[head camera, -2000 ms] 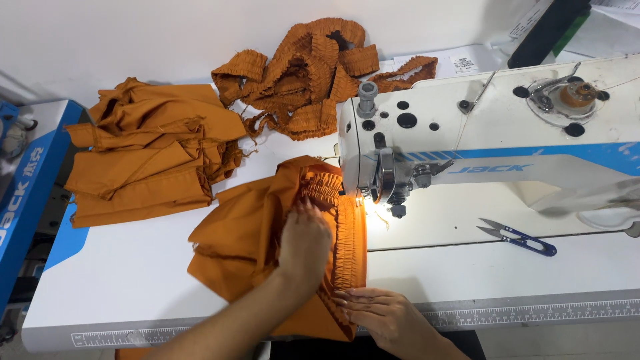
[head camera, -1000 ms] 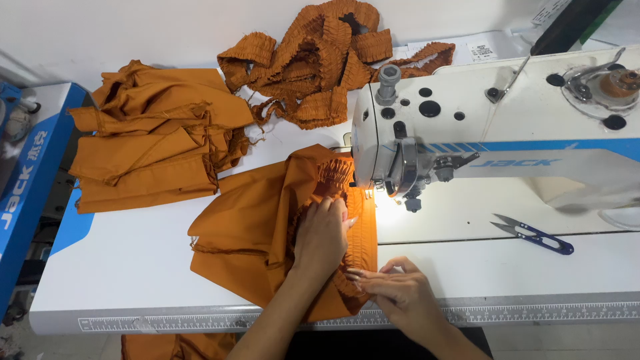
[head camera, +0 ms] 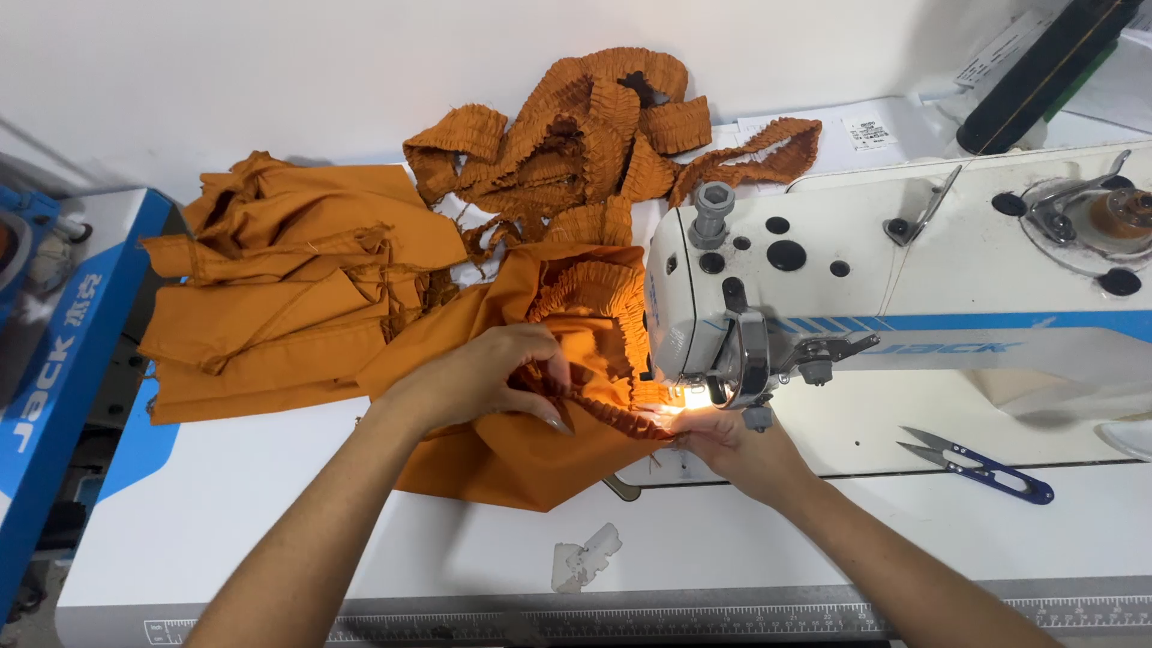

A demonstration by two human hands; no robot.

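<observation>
An orange-brown fabric piece [head camera: 531, 459] with a gathered elastic waistband [head camera: 589, 292] lies at the needle area of a white Jack sewing machine [head camera: 900, 270]. My left hand [head camera: 490, 378] grips the gathered band's edge, thumb below and fingers partly inside the opening. My right hand [head camera: 738, 450] pinches the other end of that edge, close beside the lit presser foot area. The needle itself is hidden behind the machine head.
Folded orange-brown fabric pieces [head camera: 306, 297] are stacked at the left. Gathered bands [head camera: 585, 135] lie heaped behind the work. Blue-handled thread snips [head camera: 981, 463] rest on the machine bed at the right. A ruler strip [head camera: 720, 621] runs along the table's front edge.
The fabric's gathered opening has been turned and spread, and its lower part has come away from the table's front edge. Both hands have moved away from that edge, the right one up beside the presser foot area.
</observation>
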